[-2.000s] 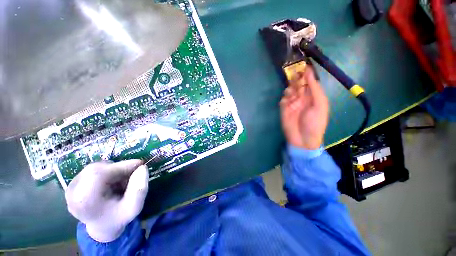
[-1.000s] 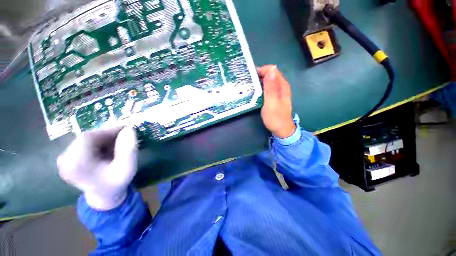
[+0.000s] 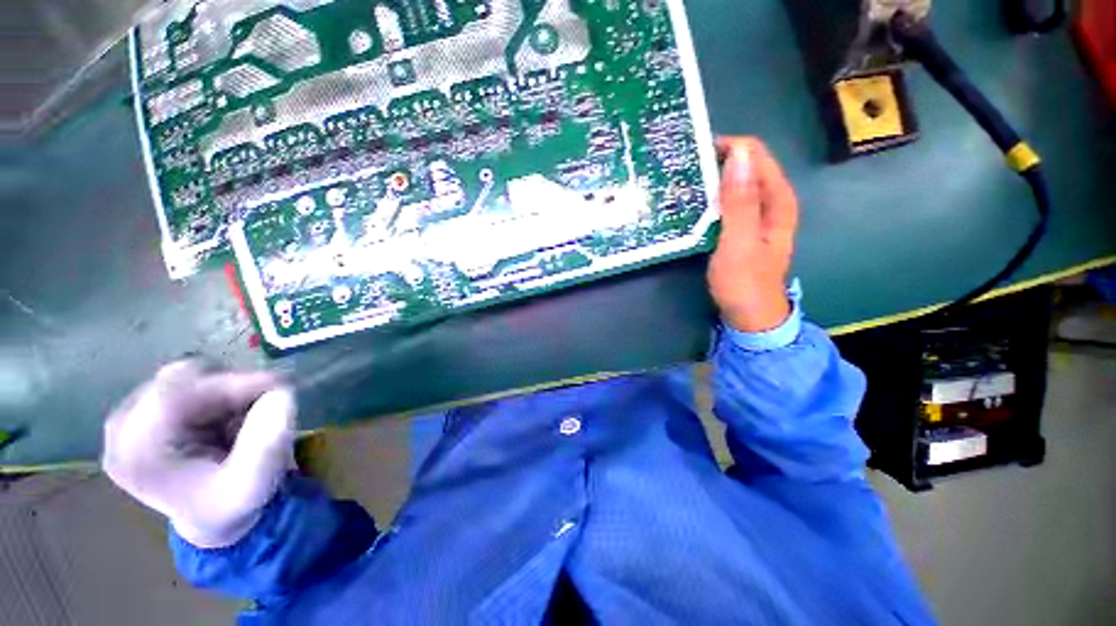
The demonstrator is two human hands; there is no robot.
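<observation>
The large green circuit board (image 3: 514, 232) lies on the green mat with its silvery solder side up; its top is cut off by the picture's edge. My right hand (image 3: 753, 232), bare, holds the board's right edge near the lower right corner. My left hand (image 3: 202, 452), in a white knit glove, is off the board, below its lower left corner, with curled fingers; it is blurred, and I cannot tell whether it holds solder wire. The soldering iron (image 3: 961, 92) rests in its stand (image 3: 874, 37) at the upper right.
A yellow sponge (image 3: 871, 108) sits in the stand base. A red piece (image 3: 242, 300) shows at the board's lower left edge. A translucent hood (image 3: 61, 61) is at the upper left. A black box (image 3: 967, 404) stands below the bench edge. A red item (image 3: 1098, 43) is at the upper right.
My right hand has moved from the stand to the board's right edge. My gloved hand has moved down and left, off the board. The hood no longer covers much of the board.
</observation>
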